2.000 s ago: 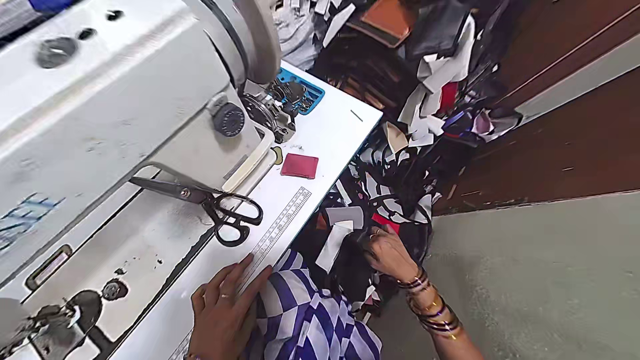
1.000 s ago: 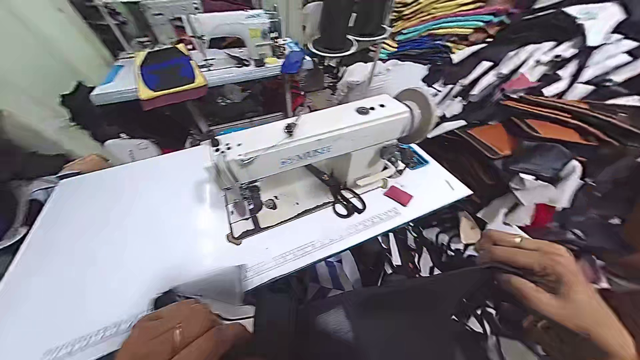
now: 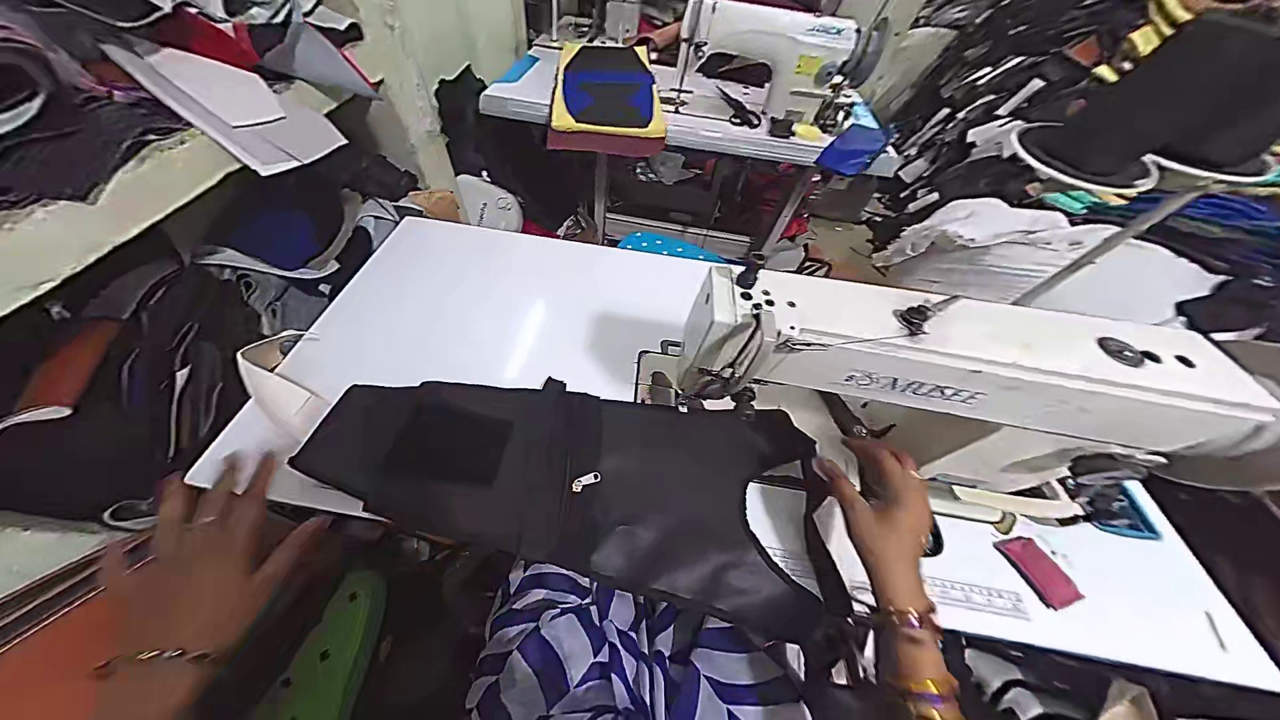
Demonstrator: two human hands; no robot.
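A black fabric piece (image 3: pixel 650 500) with a zipper pull and a darker square patch lies across the front of the white sewing table (image 3: pixel 460 300), its top edge near the needle area of a white sewing machine (image 3: pixel 960 370). My right hand (image 3: pixel 885 510), with bangles at the wrist, is at the piece's right end by a narrow black strip; whether the fingers grip it is unclear. My left hand (image 3: pixel 215 560) is spread, fingers apart, left of the piece near the table's front left corner, holding nothing. Black-handled scissors (image 3: pixel 855 425) lie partly hidden behind the machine arm.
A dark red fabric piece (image 3: pixel 1040 572) and a printed ruler scale (image 3: pixel 975 597) are on the table's right part. Fabric heaps (image 3: pixel 130 370) crowd the left. Another sewing machine (image 3: pixel 770 55) stands behind, beside a blue and yellow piece (image 3: pixel 607 90). Thread cones (image 3: pixel 1100 120) stand at upper right.
The black piece, earlier held by both hands at the table's front edge, now lies flatter on the table by the machine. My left hand has come off it. The view has swung left.
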